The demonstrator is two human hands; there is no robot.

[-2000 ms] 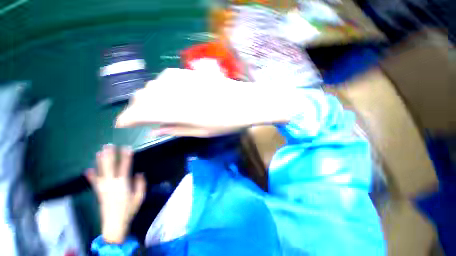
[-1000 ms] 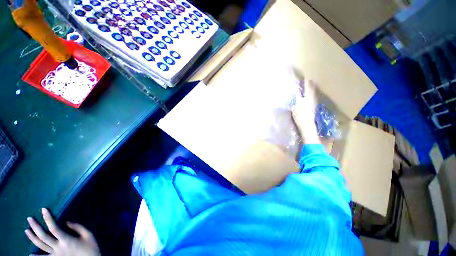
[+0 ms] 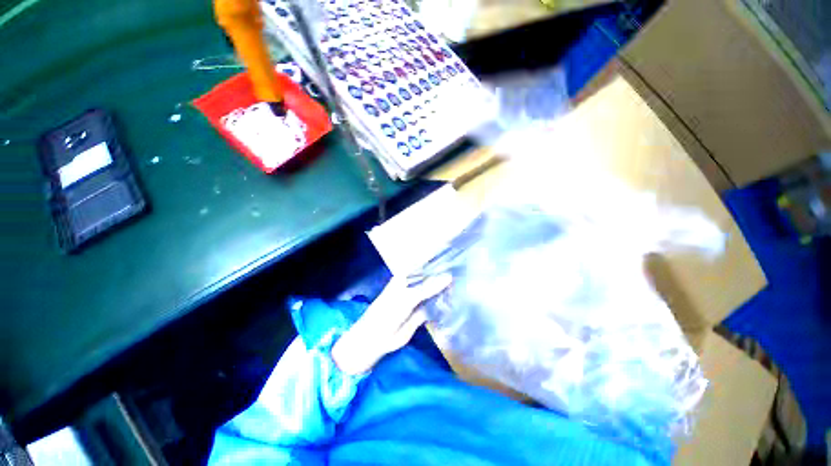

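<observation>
A large clear, crinkled plastic bag [image 3: 574,319] lies over the open carton [image 3: 702,264], in front of my body, washed out by glare. My left hand [image 3: 392,319] is at the bag's left edge with its fingers closed on it, beside a carton flap. Thin greyish edges show near my fingertips; what they belong to cannot be told. My right hand is not visible; the bag covers the place where the right arm would reach. A black plastic housing [image 3: 96,182] with a white rectangular piece [image 3: 85,165] lies on the green bench at the left.
A red bin [image 3: 264,123] of small white rings stands on the green bench [image 3: 219,218], with an orange screwdriver [image 3: 249,45] hanging over it. A white component tray [image 3: 401,86] is at the bench edge. Another carton [image 3: 729,82] stands at the upper right.
My left hand has moved from the bench edge to the bag. The bag has come up over the carton. My right hand, seen inside the carton before, is now hidden. The view has shifted left.
</observation>
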